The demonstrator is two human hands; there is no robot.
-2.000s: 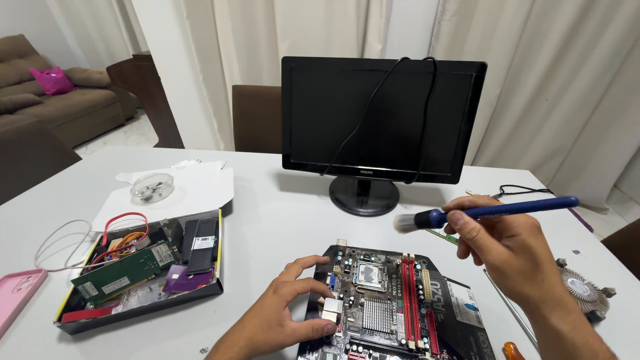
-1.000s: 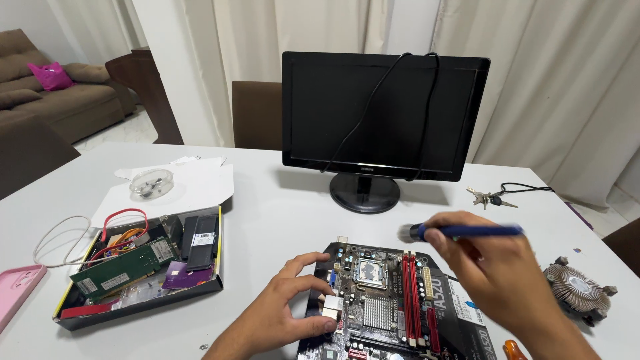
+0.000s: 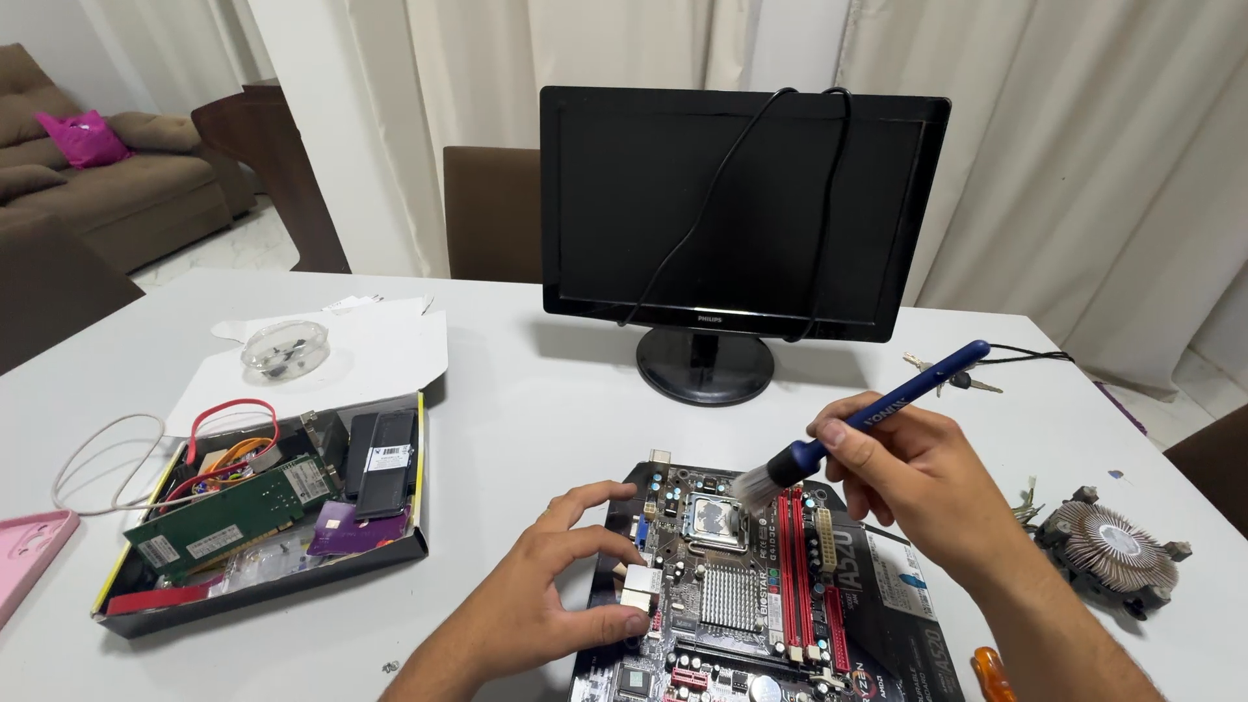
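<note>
A computer motherboard [image 3: 726, 595] lies on a dark printed box [image 3: 907, 624] at the table's near edge. My left hand [image 3: 546, 575] holds the board's left edge by the port connectors, thumb and fingers around them. In my right hand [image 3: 897, 458] is a blue-handled brush [image 3: 877, 405], its handle tilted up to the right. The pale bristles are at the right side of the CPU socket [image 3: 717, 520], beside the red memory slots [image 3: 795, 575]; whether they touch the board is unclear. A metal heatsink [image 3: 708, 597] sits below the socket.
A Philips monitor [image 3: 741, 214] stands behind the board, its cable draped over it. To the left are an open box of parts [image 3: 263, 609], a clear round container [image 3: 285, 351] and a pink phone case [image 3: 34, 561]. At right lie a CPU cooler [image 3: 1111, 551], keys [image 3: 960, 380] and an orange handle [image 3: 992, 673].
My right hand has lowered the brush from above the board to beside the CPU socket, and its handle now slants upward. My left hand has stayed at the board's left edge.
</note>
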